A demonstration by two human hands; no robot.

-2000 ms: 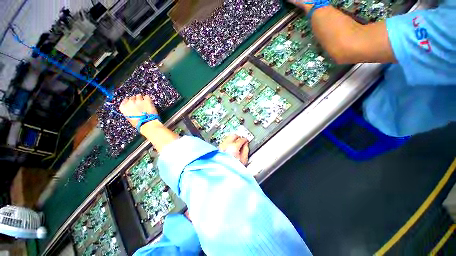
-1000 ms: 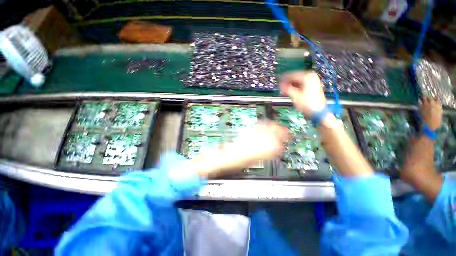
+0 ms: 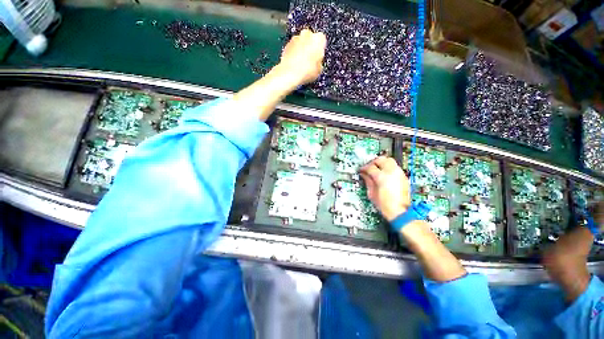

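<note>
My left hand (image 3: 304, 56) is at the left edge of a large mass of dark glittering components (image 3: 371, 59), back up, fingers curled down; what they hold is hidden. My right hand (image 3: 387, 189), with a blue wrist strap (image 3: 409, 216), is over a carrier pallet (image 3: 328, 233) in front of me. Its fingertips are bunched at the inner edge of the upper right green circuit board (image 3: 356, 149); I cannot tell if a part is between them. The pallet's lower left board (image 3: 295, 195) looks mostly white.
A small scattered component pile (image 3: 206, 36) lies left on the green bench strip (image 3: 112, 49); another component mass (image 3: 506, 99) lies right. A bright blue cord (image 3: 416, 86) hangs across the view. A white fan (image 3: 26, 16) is top left. Another person's blurred hand (image 3: 569, 255) is at right.
My left hand has moved from over the boards up to the component mass. My right hand has come down from near the bench strip to the board. The view has tilted and shifted.
</note>
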